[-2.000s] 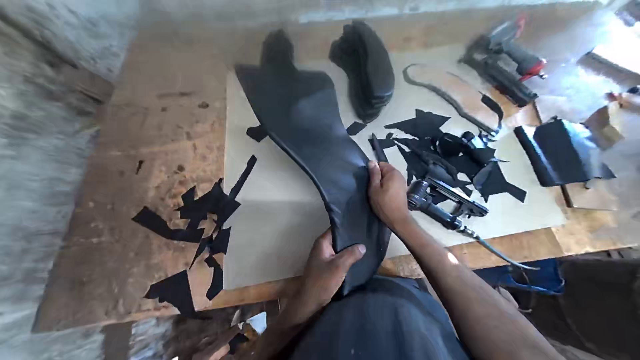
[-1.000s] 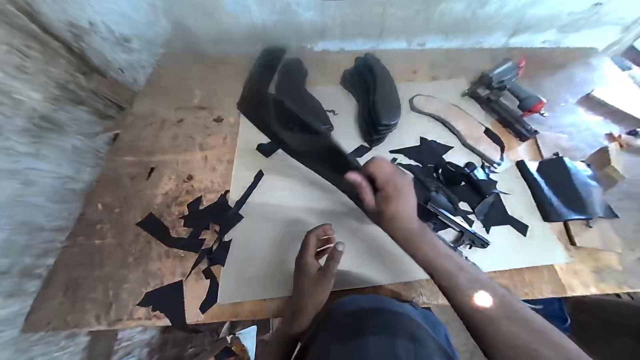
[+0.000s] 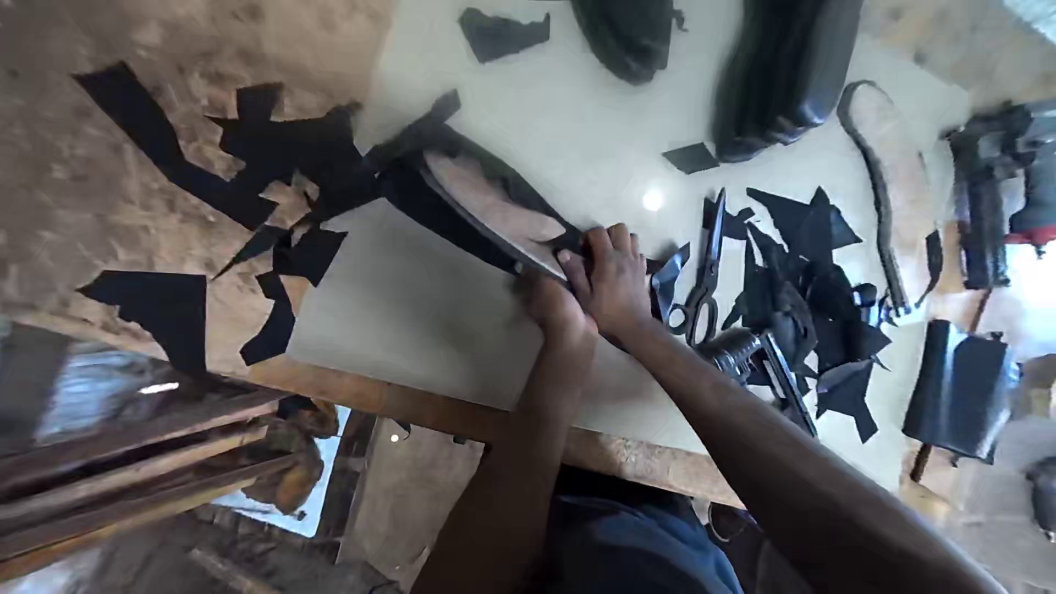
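A black sheet of leather-like material (image 3: 445, 219) lies on the pale board, wrapped partly around a curved, light-coloured panel (image 3: 495, 206). At its near right end my left hand (image 3: 557, 305) grips the edge from below. My right hand (image 3: 615, 280) presses on the same end, with the thumb at the panel and the fingers on the black material. The two hands touch or nearly touch. Scissors (image 3: 705, 280) lie just right of my right hand, and a staple gun (image 3: 763, 367) rests near my right forearm, partly among black scraps (image 3: 813, 289).
More black scraps (image 3: 289, 157) lie to the left. Stacked dark curved pieces (image 3: 780, 74) and another dark piece (image 3: 631, 37) are at the back. A curved pale panel (image 3: 895, 181), a power tool (image 3: 986, 198) and a folded black sheet (image 3: 961, 388) are at the right. The wooden table edge (image 3: 396, 400) runs in front.
The dark piece that was lifted in my right hand is down on the board, its pale inner side showing. My left hand, empty a second ago, now grips its end. The view has shifted strongly.
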